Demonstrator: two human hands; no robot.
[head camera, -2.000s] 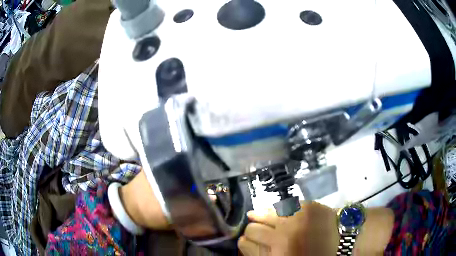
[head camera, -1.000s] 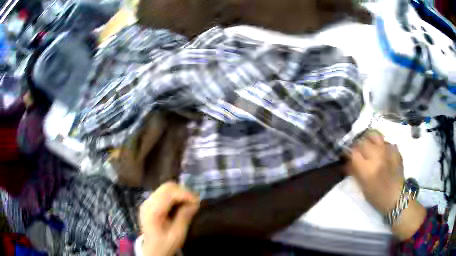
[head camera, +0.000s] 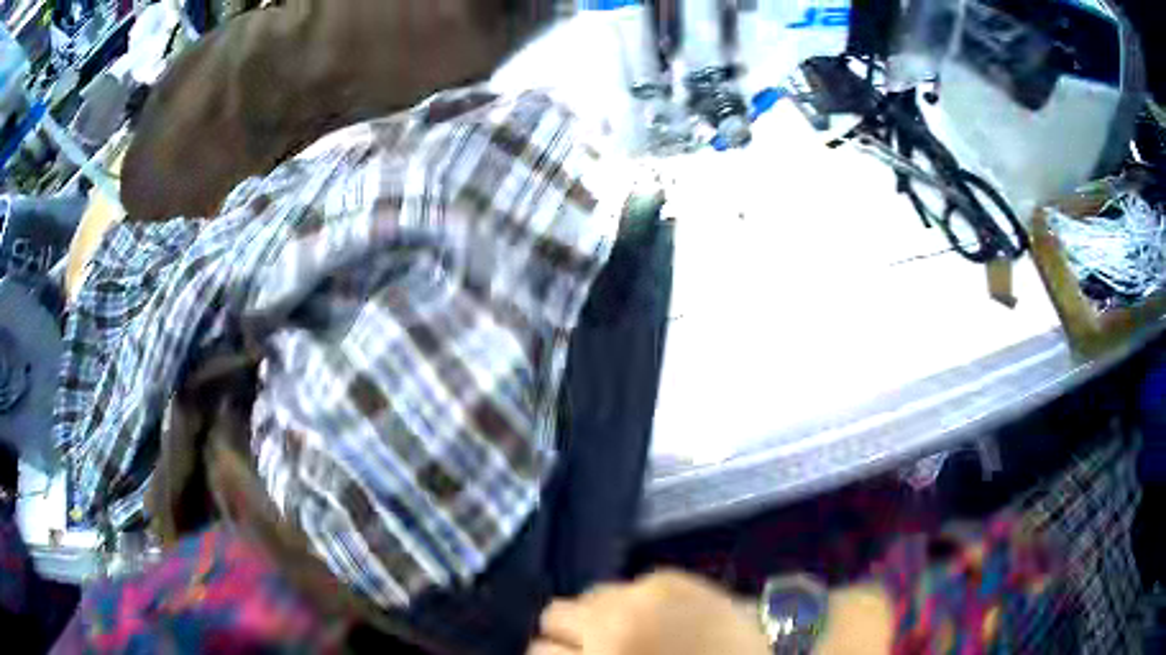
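Observation:
Bunched plaid fabric lies at the left and centre, with brown fabric under its left side. A smooth dark band runs along the plaid's right side, from near the needle area of the white sewing machine down toward the front edge. My right hand, with a wristwatch, is at the bottom centre, its fingers curled on the band's lower end; the fingertips are partly cut off. My left hand is out of view; only its colourful sleeve shows at the lower left.
Black-handled shears lie on the white table, right of the needle. A shallow box with white strands is at the right edge. More brown fabric is heaped behind the plaid. The table's ruler-marked edge runs across the front.
The view has swung right. My left hand has left the picture. My right hand has moved from near the needle to the front, and the dark band now runs lengthwise toward me.

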